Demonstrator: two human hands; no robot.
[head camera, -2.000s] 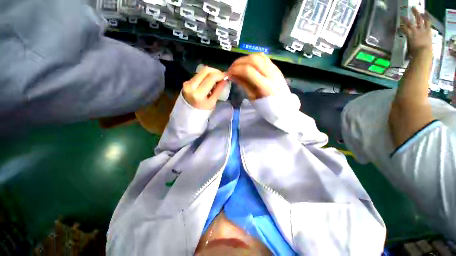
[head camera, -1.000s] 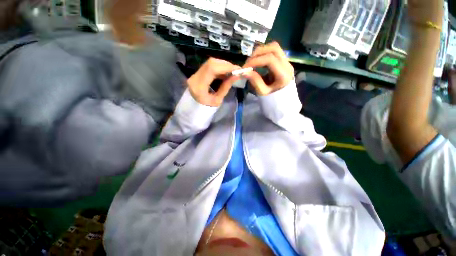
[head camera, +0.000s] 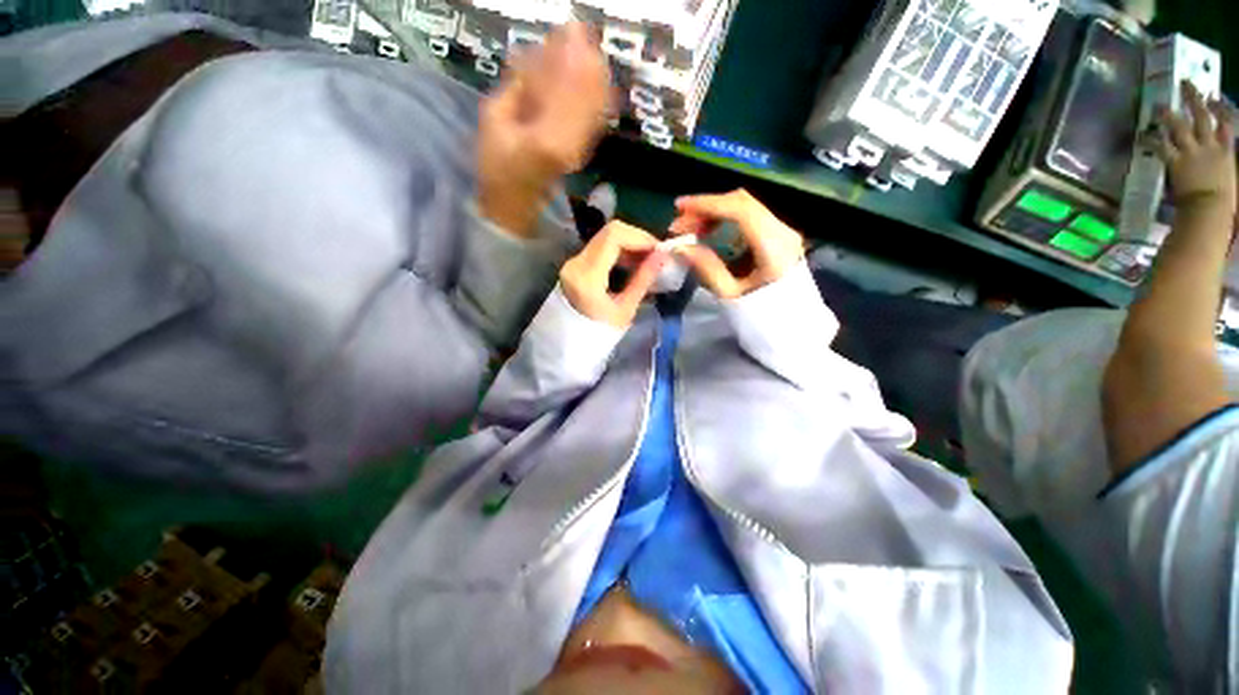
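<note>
A small white piece (head camera: 675, 246), perhaps a sticker or strip, is pinched between my two hands in front of my chest. My left hand (head camera: 612, 272) holds its left end between thumb and fingertips. My right hand (head camera: 741, 245) holds its right end the same way. A pale part hangs just below the fingertips; it is too small to tell what it is. Retail boxes (head camera: 951, 75) with white hang tabs lie on the green bench (head camera: 781, 116) beyond my hands.
A person in a grey coat (head camera: 292, 245) is close on the left, a hand (head camera: 550, 116) near the bench edge. At right, another person's arm (head camera: 1175, 312) reaches to a box by the scale (head camera: 1067, 224). Brown cartons (head camera: 150, 611) stand at the lower left.
The white piece stays pinched in both my hands, which sit slightly further right. The person on the left has leaned in, and their hand is now close to mine.
</note>
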